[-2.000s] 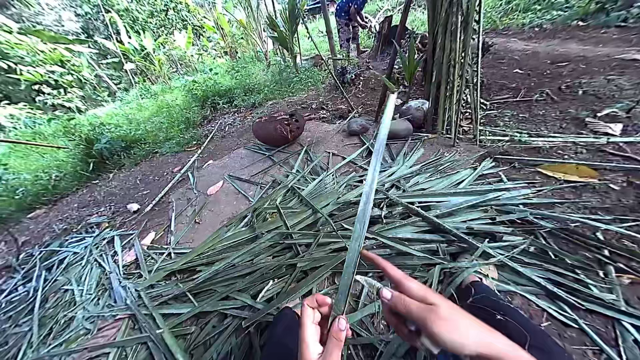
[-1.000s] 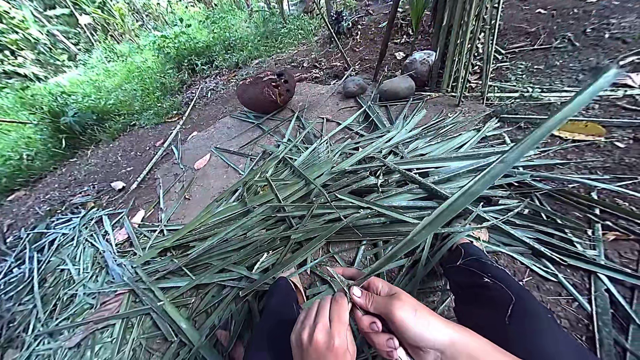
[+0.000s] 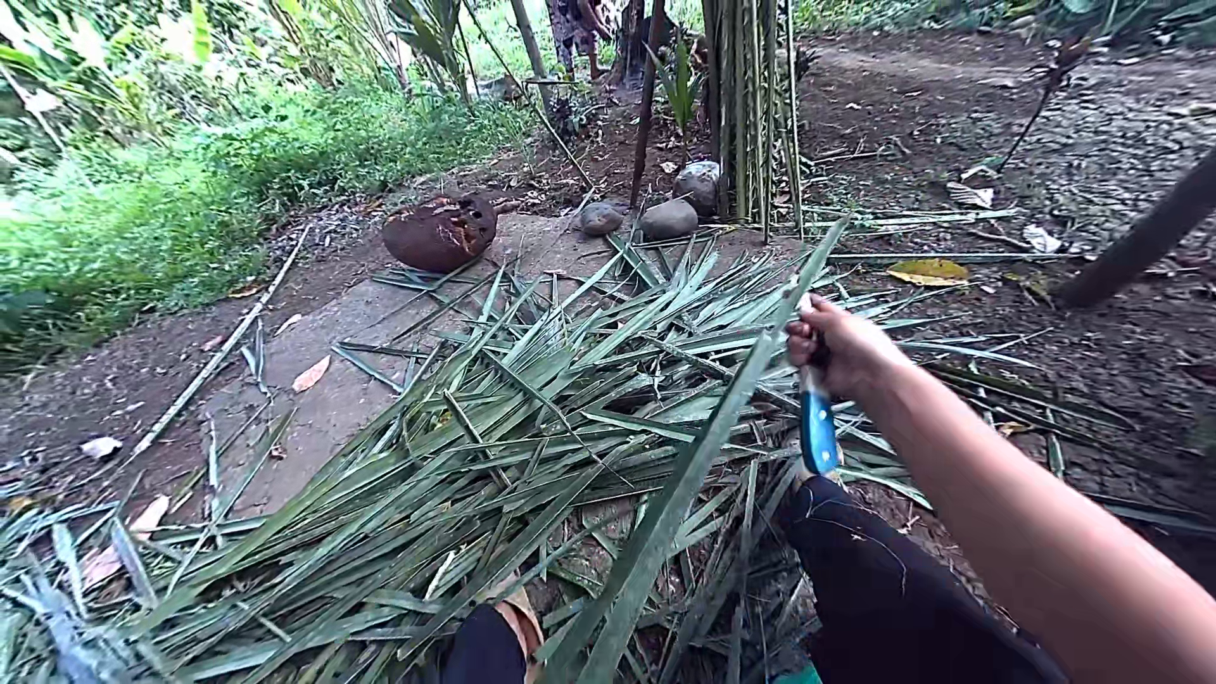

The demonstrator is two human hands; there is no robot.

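Note:
My right hand is closed around a knife near its blade end, with the blue handle pointing down below the fist. A long green palm leaf strip runs from the bottom edge up to that hand's fingers, split lengthwise in its lower part. The blade is mostly hidden by the fingers and the leaf. Out of the frame is my left hand. Beneath the strip spreads a heap of cut palm leaflets, lying around my legs in dark trousers.
Beyond the heap lie a brown rounded object with holes and grey stones. Upright thin stalks stand behind them. A thin stick lies at left, a dark pole leans at right. Another person is partly visible far back.
My right hand has moved away up and to the right along the leaf strip, whose lower part now shows a split. My left hand has left the view. The view has tilted up.

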